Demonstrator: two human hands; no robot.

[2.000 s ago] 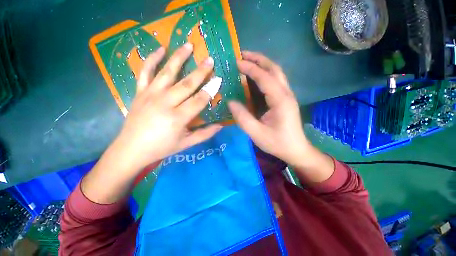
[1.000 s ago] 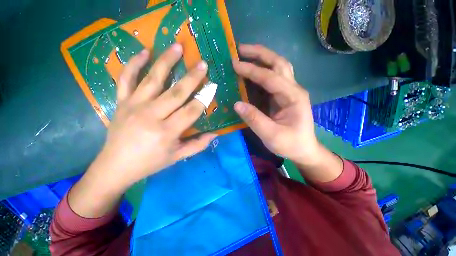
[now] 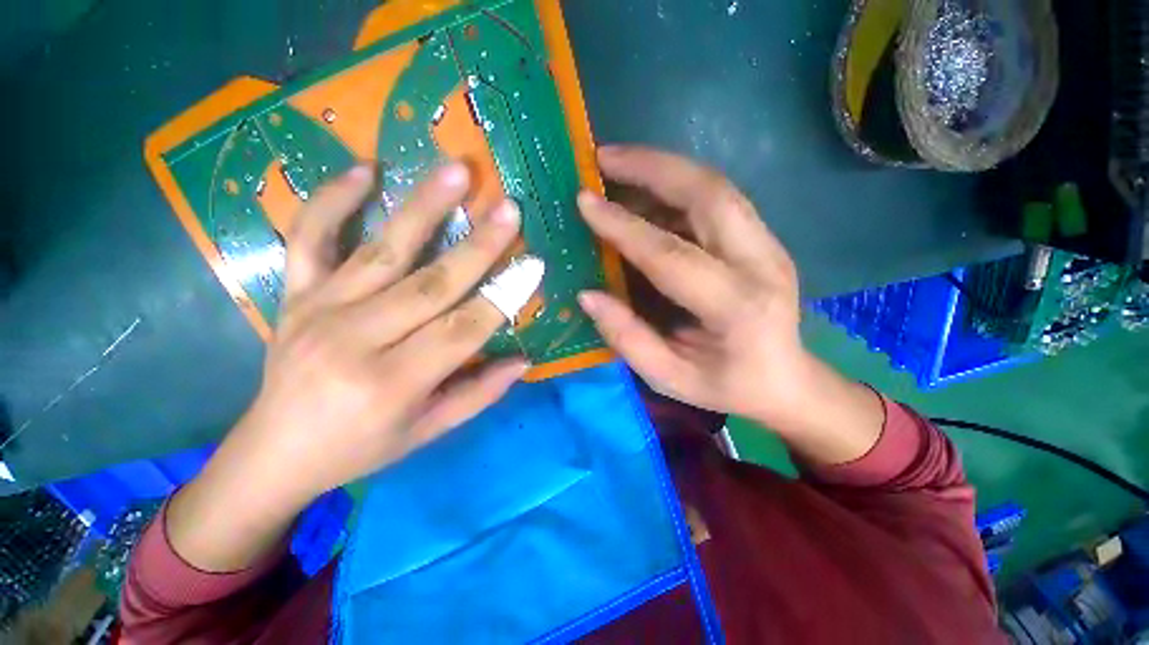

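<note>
A green circuit board (image 3: 551,189) sits solder side up in an orange fixture (image 3: 195,208), tilted, on the bench in front of me. My left hand (image 3: 378,315) lies palm down over the board's lower middle with its fingers spread, and a white wrap is on its index finger. It hides part of the board. My right hand (image 3: 706,284) is cupped at the fixture's right edge, with fingertips and thumb tip touching or very near the rim. I see no tool in either hand.
A round pot (image 3: 964,76) of silvery grains stands at the upper right, by dark equipment. Blue bins (image 3: 932,334) with boards (image 3: 1090,296) are below the bench edge at right. A blue apron (image 3: 504,504) is below the fixture.
The fixture sits further left and a little lower in view than two seconds ago. My left fingertips now lie lower on the board. My right hand stays at the right edge.
</note>
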